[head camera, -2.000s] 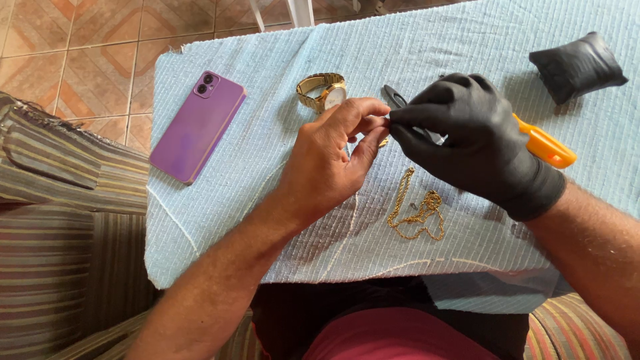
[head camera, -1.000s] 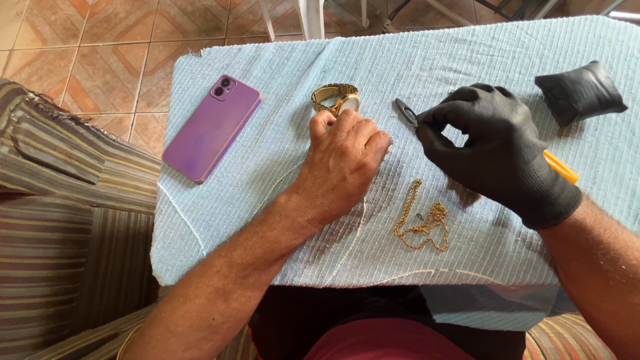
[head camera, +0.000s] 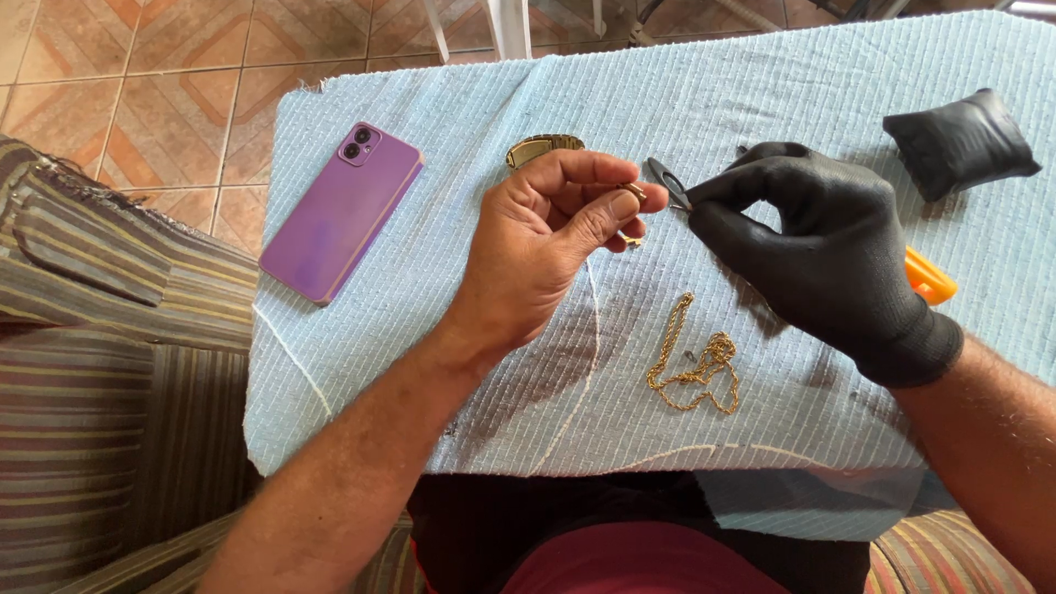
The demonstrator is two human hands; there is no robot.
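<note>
Between the thumb and fingers of my bare left hand (head camera: 549, 239) is a small gold-coloured metal piece (head camera: 634, 191), perhaps watch band links. Another small gold-coloured piece (head camera: 630, 242) shows just under those fingers. My right hand (head camera: 800, 239), in a black glove, pinches a dark tool with an oval opening (head camera: 668, 183), probably tweezers or small pliers; its tip lies close to the left fingertips. A gold-coloured watch band (head camera: 544, 147) lies behind my left hand, which hides the rest of it. Nearer me a gold rope chain (head camera: 701, 373) lies loosely heaped on the cloth.
A purple phone (head camera: 342, 214) lies face down at the left on the light blue cloth (head camera: 412, 396). At the right are a small black cushion (head camera: 961, 144) and an orange handle (head camera: 930, 276), partly behind my gloved hand. A striped seat (head camera: 74, 371) adjoins the left side.
My left hand was over the watch one second ago and now holds a small gold-coloured piece up near the tool. My right hand still holds the dark tool.
</note>
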